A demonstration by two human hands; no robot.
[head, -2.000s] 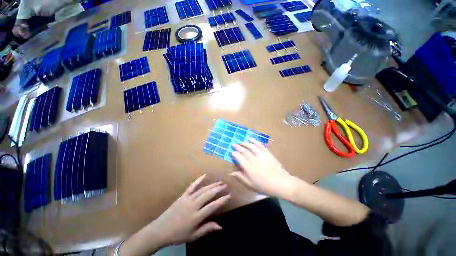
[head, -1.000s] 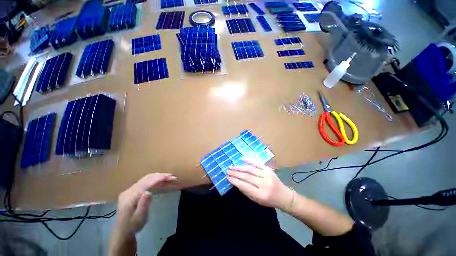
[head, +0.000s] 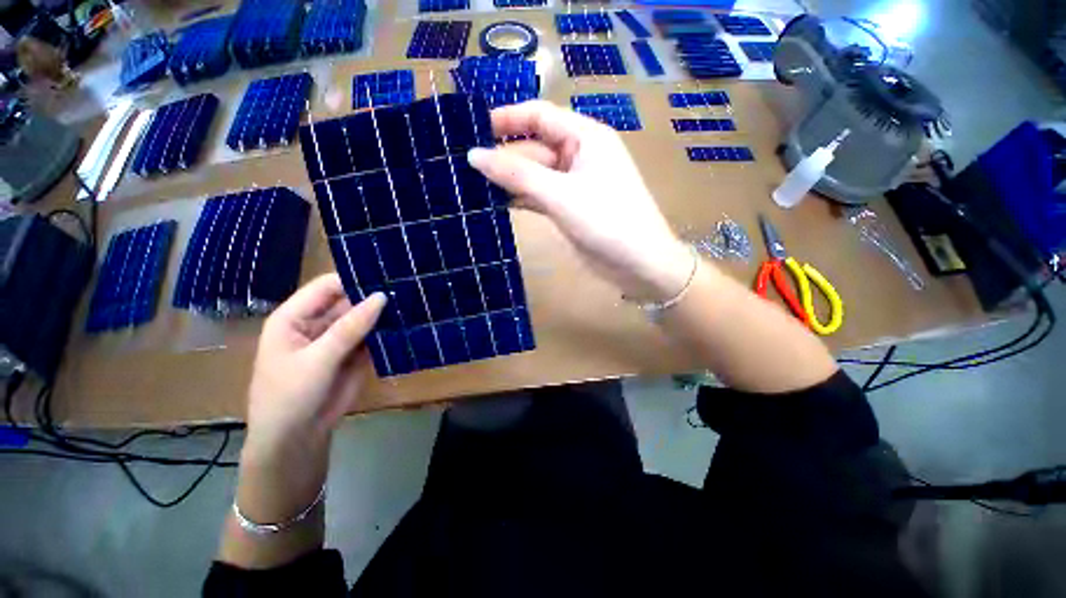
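Note:
A navy solar cell string (head: 421,240) with silver lines is held up in the air above the bench's front edge, tilted, its long side nearly upright. My left hand (head: 310,356) grips its lower left edge, thumb on the face. My right hand (head: 585,193) grips its upper right edge, thumb on the face. The fingers behind the string are hidden. Both hands are bare.
Stacked cell strings (head: 243,251) lie at left and behind. Red-and-yellow-handled cutters (head: 800,286), ribbon offcuts (head: 722,238), a white squeeze bottle (head: 807,173) and a grey machine (head: 848,111) are at right. A tape roll (head: 509,40) lies at the back.
The string has been lifted off the bench, turned upright and looks navy instead of bright blue. My left hand, empty before, has taken hold of it. My right hand has moved up with it.

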